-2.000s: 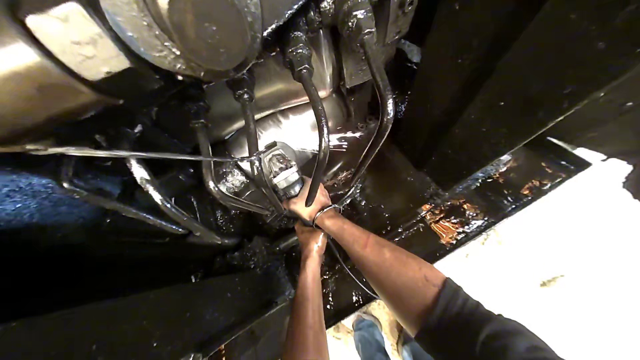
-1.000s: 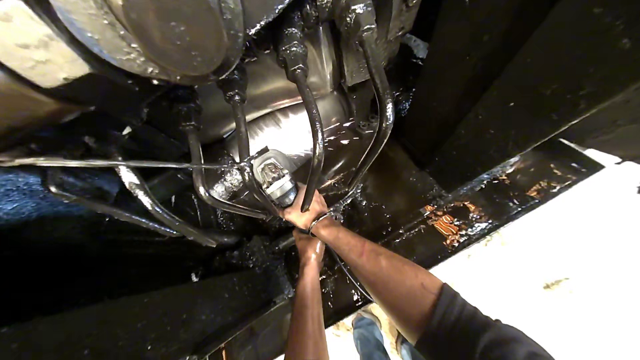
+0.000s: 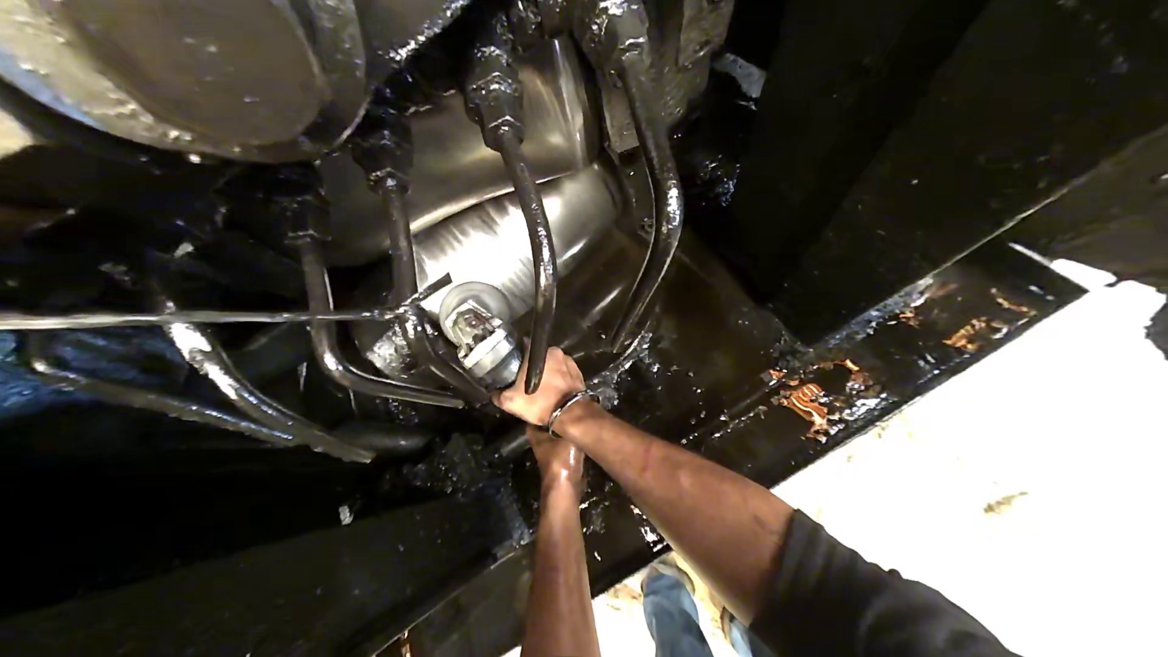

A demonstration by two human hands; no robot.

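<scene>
An angle grinder (image 3: 484, 338) with a metal gear head is tilted against the rounded, brushed-bright metal surface (image 3: 484, 242), among greasy black pipes. My right hand (image 3: 546, 388), with a bracelet at the wrist, is closed around the body just below the head. My left hand (image 3: 555, 454) lies beneath it, lower on the tool; its fingers are mostly hidden, so its exact grip does not show. One bent pipe (image 3: 540, 265) passes in front of the right hand's fingers. The grinder's disc is mostly hidden behind the head.
Several oily pipes with fittings (image 3: 495, 100) hang around the tool. A thin rod (image 3: 201, 318) crosses from the left. A large round housing (image 3: 196, 73) stands at upper left. A black steel beam (image 3: 721, 456) with rusty patches runs along the right, beside a bright floor (image 3: 1022, 511).
The grinder head has shifted a little along the bright metal, between the pipes. Both hands stay together at the tool. The view has moved slightly closer.
</scene>
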